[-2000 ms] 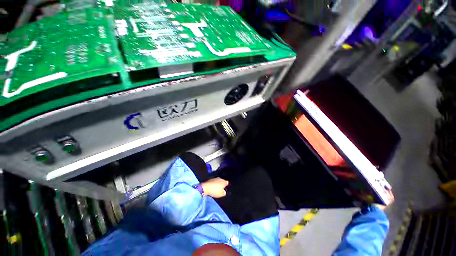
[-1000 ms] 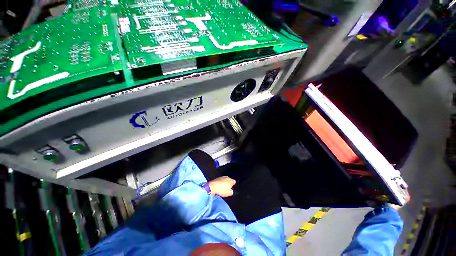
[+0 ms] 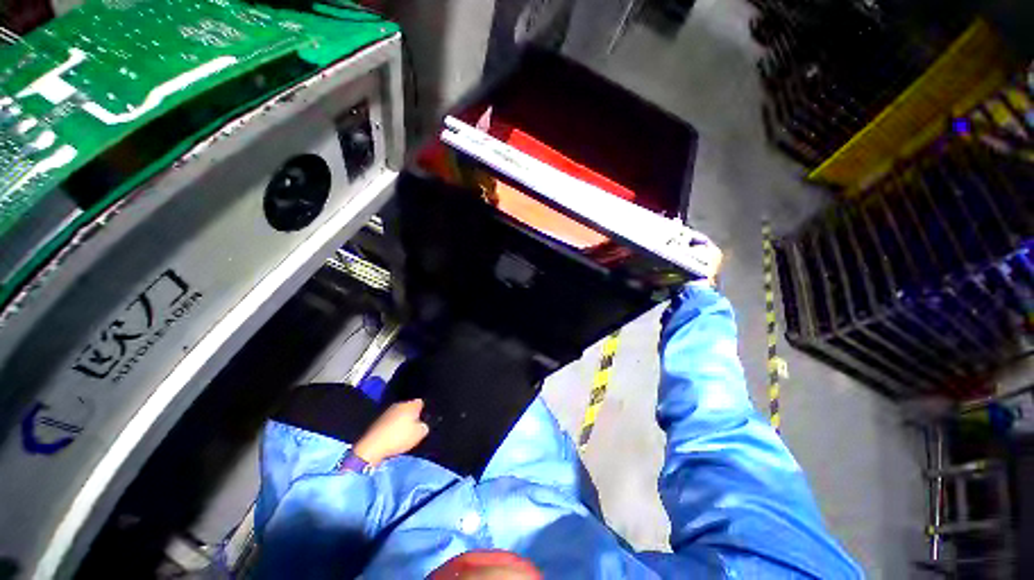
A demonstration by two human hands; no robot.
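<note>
A pale silver carrier frame (image 3: 573, 195) lies edge-on across the top of the plastic bin (image 3: 488, 255), which is black outside and red-orange inside. My right hand (image 3: 705, 256) holds the frame's right end, at the bin's right rim; its fingers are partly hidden. My left hand (image 3: 395, 431) is curled over my dark-trousered lap, holding nothing visible, its fingers closed. Whether other frames lie under this one cannot be told.
Green circuit boards (image 3: 170, 68) lie on the bench at the left. Its grey front panel (image 3: 215, 249) has a round black socket. Slotted racks (image 3: 907, 272) stand at the right. Yellow-black tape (image 3: 598, 391) marks the grey floor.
The view has turned right, so the bench has shifted left and racks show at the right. My right hand still holds the frame's end over the bin. My left hand stays curled at my lap.
</note>
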